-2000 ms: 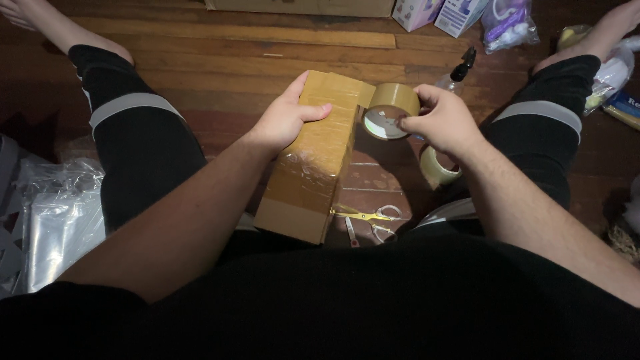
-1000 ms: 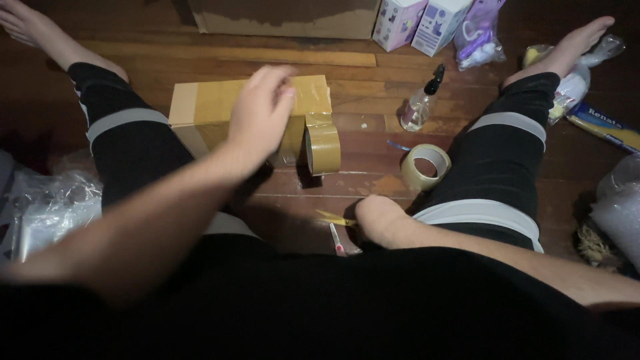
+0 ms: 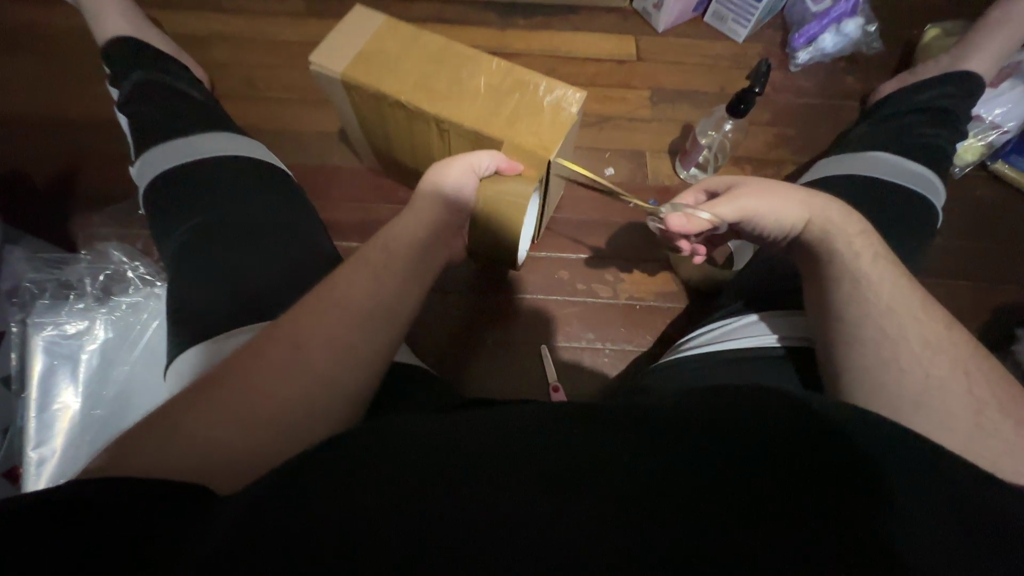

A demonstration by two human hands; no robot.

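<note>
A long cardboard box [image 3: 456,88] wrapped in brown packing tape lies on the wooden floor between my legs. My left hand [image 3: 468,188] grips the roll of brown packing tape [image 3: 500,224], its thumb against the near side of the box. Tape from the roll appears attached to the box near its right end. In my right hand [image 3: 720,212] is a pair of scissors [image 3: 596,180] with yellowish blades, whose tips reach the box's right edge beside the roll. Whether the blades are apart is unclear.
A clear spray bottle [image 3: 712,140] with a black nozzle stands beyond my right hand. Under that hand a second tape roll [image 3: 740,254] is partly hidden. Pink-handled scissors [image 3: 552,376] lie near my body. Plastic packaging [image 3: 96,336] is at the left; small boxes [image 3: 740,16] and a bagged item [image 3: 832,28] stand ahead.
My right hand has picked up the yellow-bladed scissors from the floor and brought them to the box. My left hand has moved onto the tape roll, and the box now lies at a slant.
</note>
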